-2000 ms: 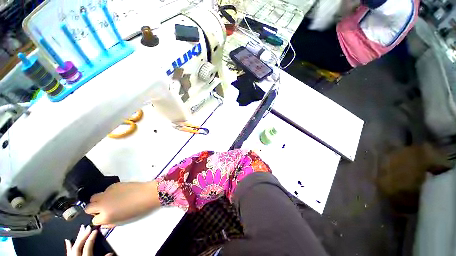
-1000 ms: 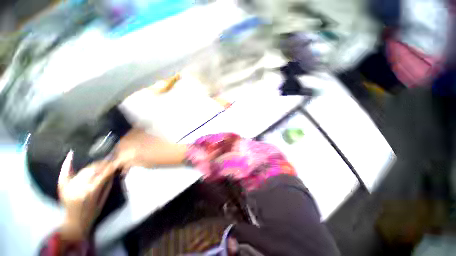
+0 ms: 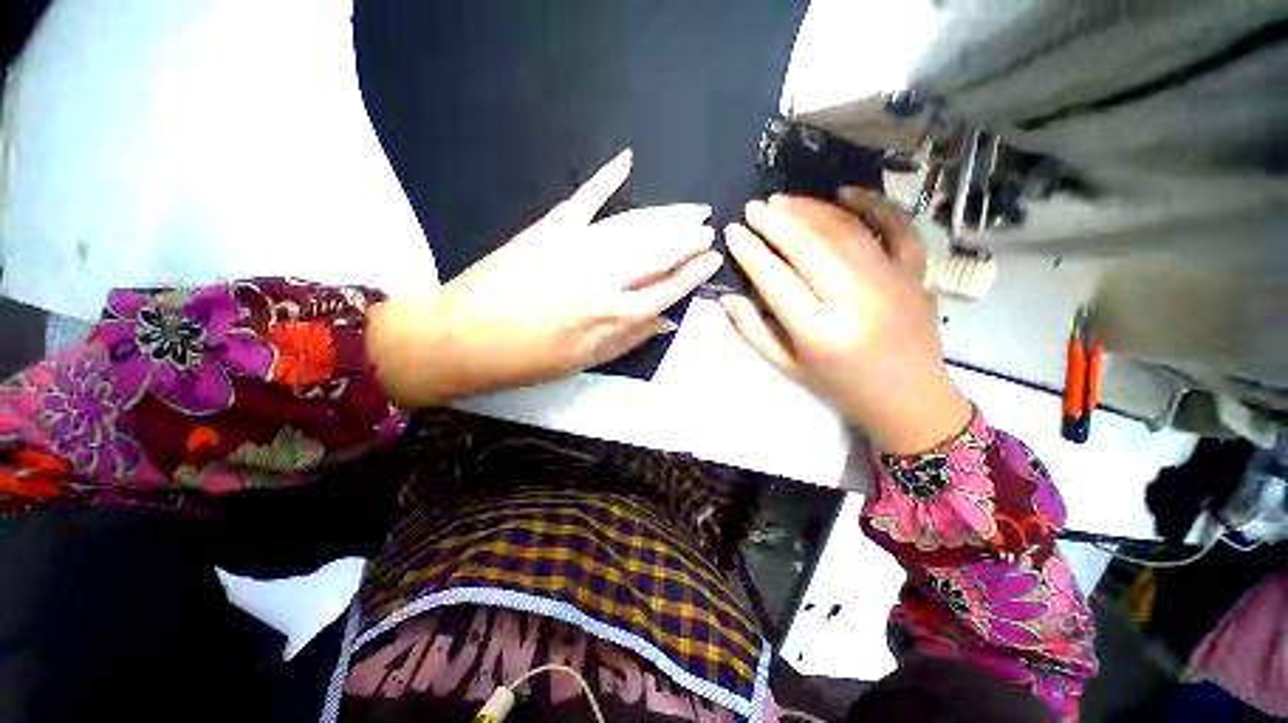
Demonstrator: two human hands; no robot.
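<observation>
A large black cut panel [image 3: 565, 99] lies on the white machine table, with a curved left edge and a corner at the table's front edge. My left hand [image 3: 600, 276] lies flat on the panel, fingers pointing right. My right hand [image 3: 841, 290] rests at the panel's right side, fingertips close to the left hand's, just below the needle area. Metal presser parts [image 3: 791, 148] show beside my right fingers. I cannot tell whether either hand pinches the cloth. What lies under the palms is hidden.
Orange-red and black thread snips [image 3: 1083, 374] lie right of my right hand. The machine head [image 3: 1074, 85] fills the upper right. Crumpled black cloth [image 3: 1194, 487] and a pale cable are at the table's right end. The checked apron [image 3: 565, 565] is below the table edge.
The view has swung from the machine's right side to the panel and is now sharp. Both hands and sleeves now show fully; my left hand lies flat on the panel instead of raised at its edge.
</observation>
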